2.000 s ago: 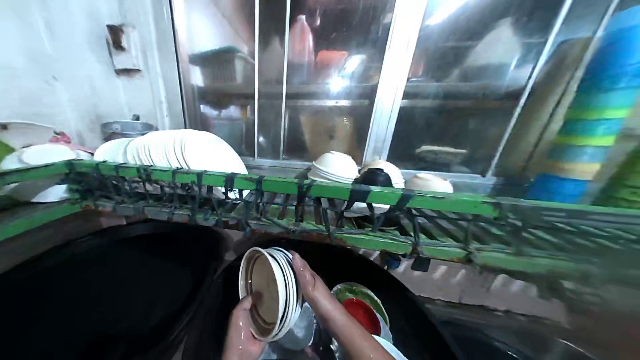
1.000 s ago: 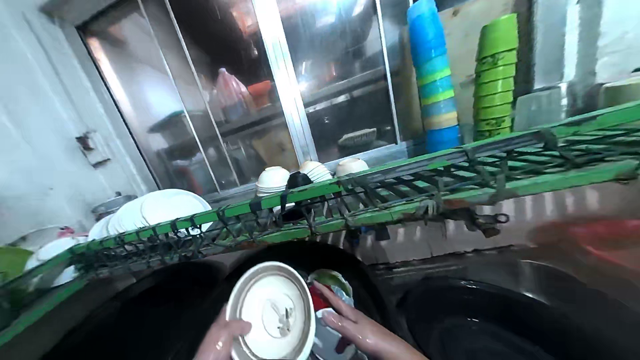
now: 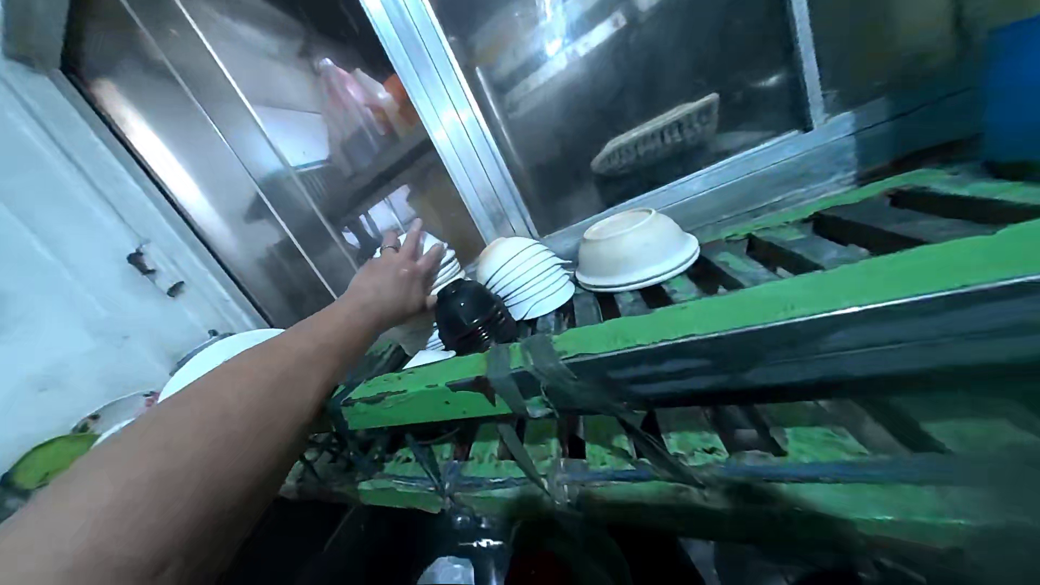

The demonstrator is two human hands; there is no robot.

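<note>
My left hand [image 3: 398, 276], with a ring on one finger, reaches from the lower left onto the green slatted rack [image 3: 699, 321]. Its fingers are spread over a stack of white bowls [image 3: 448, 270], partly hiding it; whether they press on it is hard to tell. Just right of the hand are stacked black bowls [image 3: 471, 315], upside down. Beside them a tilted stack of white bowls [image 3: 526, 276] leans over. Farther right, larger cream bowls [image 3: 638, 248] lie upside down. My right hand is out of view.
Behind the rack stands a metal-framed sliding glass window [image 3: 455, 122]. White plates [image 3: 215, 357] and a green item [image 3: 53, 461] are at the left, partly behind my forearm. Dark strips are tied around the rack's green front rail [image 3: 812, 301]. A blue object [image 3: 1011, 97] stands at the right edge.
My left hand has gone from the bowls held low over the dark basin up to the rack. My right hand has left the view. The view has moved closer to the rack.
</note>
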